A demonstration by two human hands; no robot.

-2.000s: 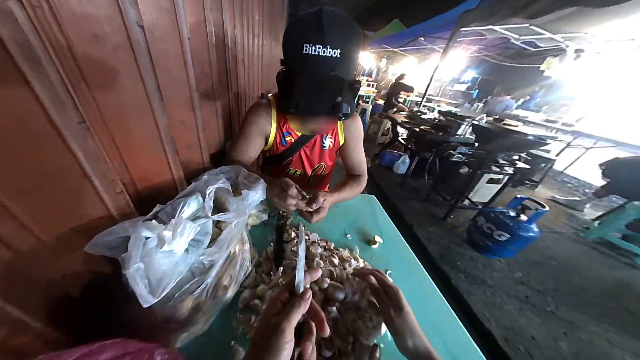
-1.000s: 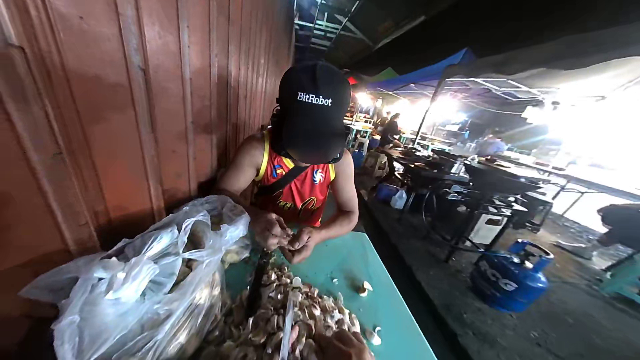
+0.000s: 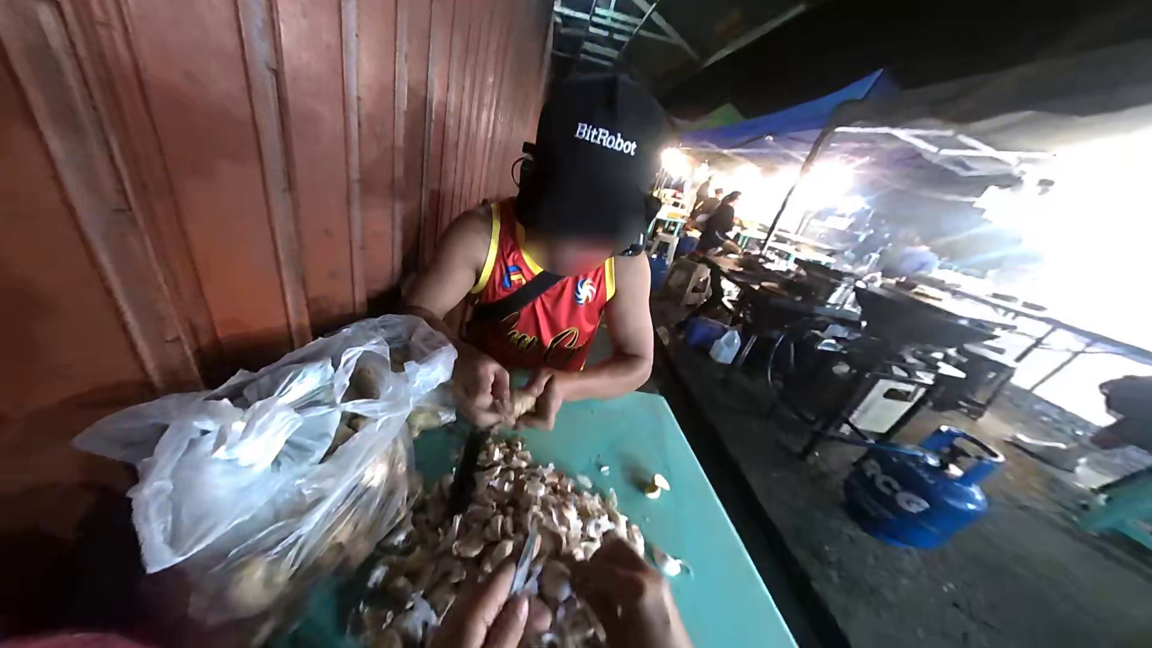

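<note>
My left hand (image 3: 495, 612) grips a knife (image 3: 525, 562) whose blade points away from me over a heap of garlic cloves (image 3: 540, 504) on a green table (image 3: 711, 531). My right hand (image 3: 625, 589) is just right of the knife, over the heap's near right side, fingers bent down; whether it holds a clove is hidden. Loose cloves (image 3: 657, 486) lie right of the heap. A dark long object (image 3: 465, 472) lies at the heap's far left side. Across the table, a co-worker in a red jersey (image 3: 558, 315) holds a pale piece (image 3: 517, 402) between both hands.
A translucent plastic bag (image 3: 297, 450) full of garlic stands at the table's left, beside a red corrugated metal wall (image 3: 225, 180). Right of the table, a blue gas cylinder (image 3: 922, 490) stands on the ground near cooking equipment (image 3: 873, 360). People and stalls are further back.
My right hand was spread apart from the knife two seconds ago; now it is bent close beside it over the heap. The co-worker's hands stay together over the table's far edge.
</note>
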